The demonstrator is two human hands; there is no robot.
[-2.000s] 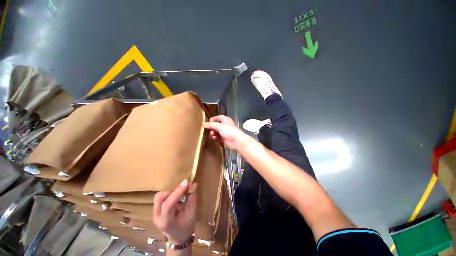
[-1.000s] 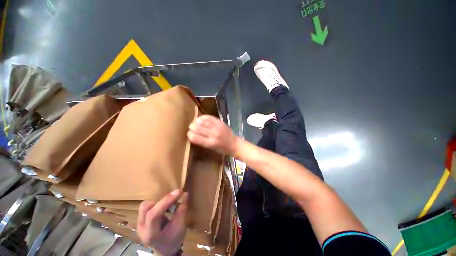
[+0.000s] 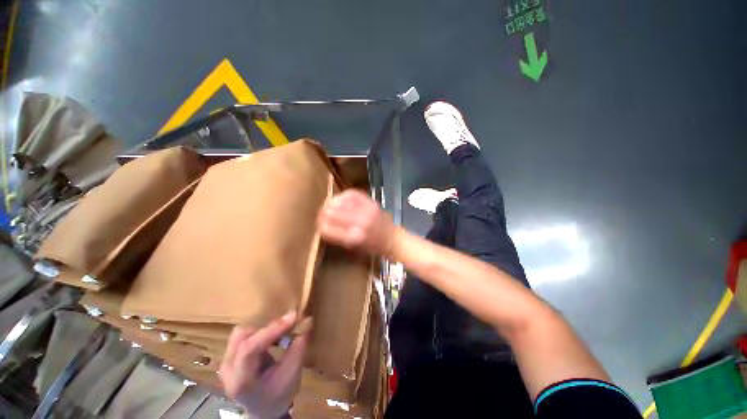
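Observation:
A tan-brown bag (image 3: 233, 233) lies on top of a stack of brown bags in a silver metal trolley (image 3: 328, 103). My left hand (image 3: 266, 364) pinches the bag's lower right corner, with a small shiny piece showing at the fingers. My right hand (image 3: 354, 223) is closed at the bag's right edge, higher up; it is slightly blurred and its fingertips are hidden. A second brown bag (image 3: 123, 213) lies to the left.
Grey-olive bags (image 3: 65, 135) hang or lie along the left and lower left. My legs and white shoes (image 3: 449, 127) are right of the trolley. A green crate (image 3: 703, 393) stands at the lower right. The floor has yellow lines and a green arrow (image 3: 533, 59).
My right hand has moved down the bag's right edge and closed into a fist-like grip. My left hand has moved slightly left and down with the corner. The view has shifted slightly.

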